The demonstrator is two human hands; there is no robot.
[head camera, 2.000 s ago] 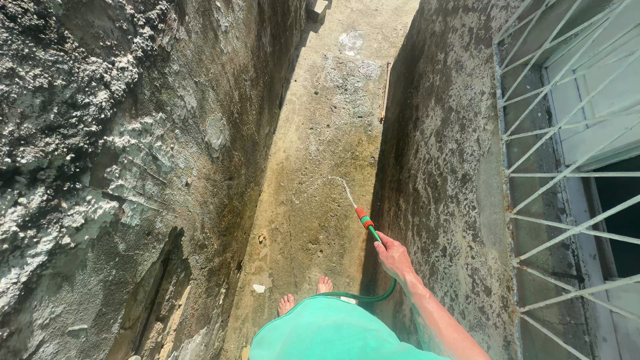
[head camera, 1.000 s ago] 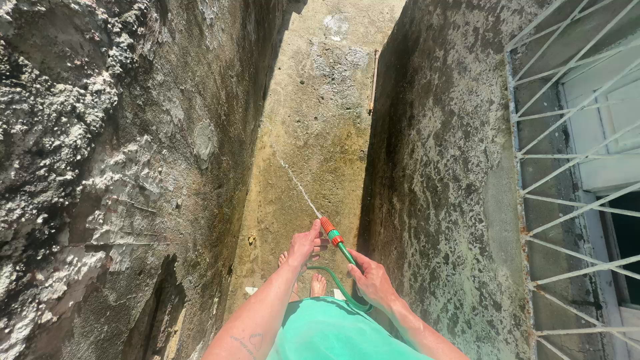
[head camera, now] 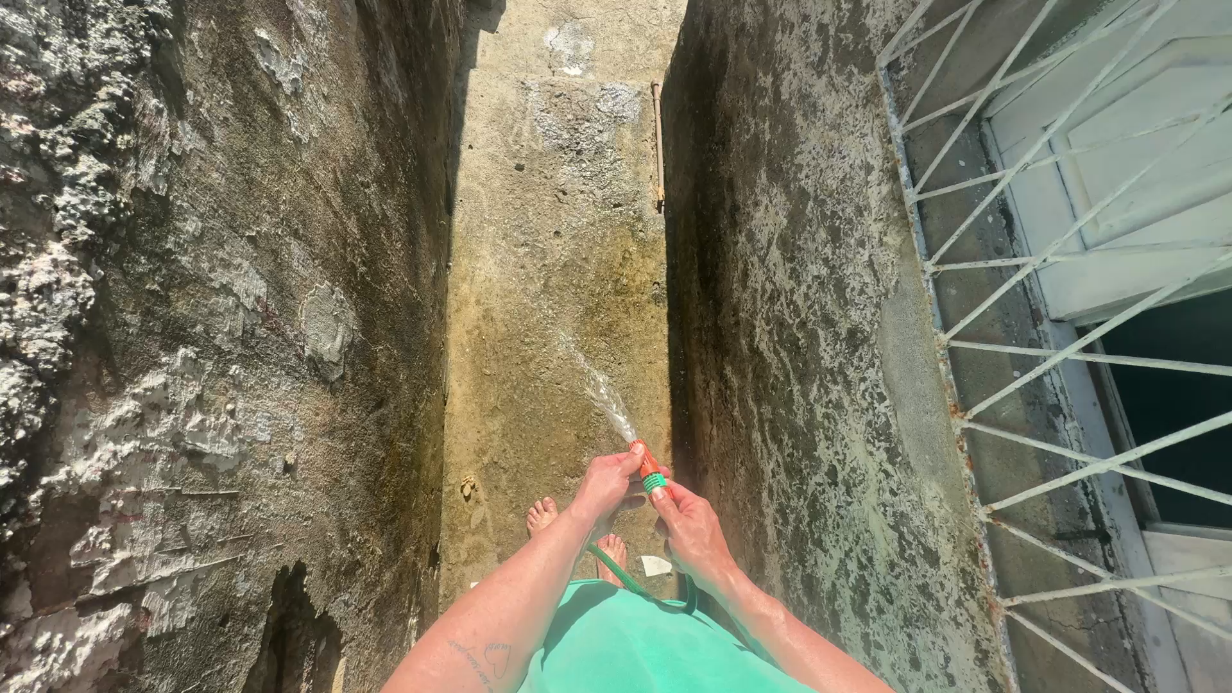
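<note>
An orange and green hose nozzle (head camera: pixel 650 468) points forward and slightly left, with a stream of water (head camera: pixel 603 391) leaving its tip. My left hand (head camera: pixel 608 484) pinches the orange front end between thumb and fingers. Behind the green ring, my right hand (head camera: pixel 693 525) is closed around the rear of the nozzle. The green garden hose (head camera: pixel 621 571) loops below my hands, in front of my turquoise clothing. Part of the hose is hidden behind my hands and clothes.
My bare feet stand on a narrow concrete path (head camera: pixel 558 260) between a rough, peeling wall (head camera: pixel 289 318) and a stained wall (head camera: pixel 780 318). A rusty rod (head camera: pixel 658 144) lies along the path's right edge. A white metal grille (head camera: pixel 1059 356) covers a window at right.
Two seconds ago only my right hand was on the hose nozzle; my left hand has since come to its front. The water stream looks wider and more broken than one second ago.
</note>
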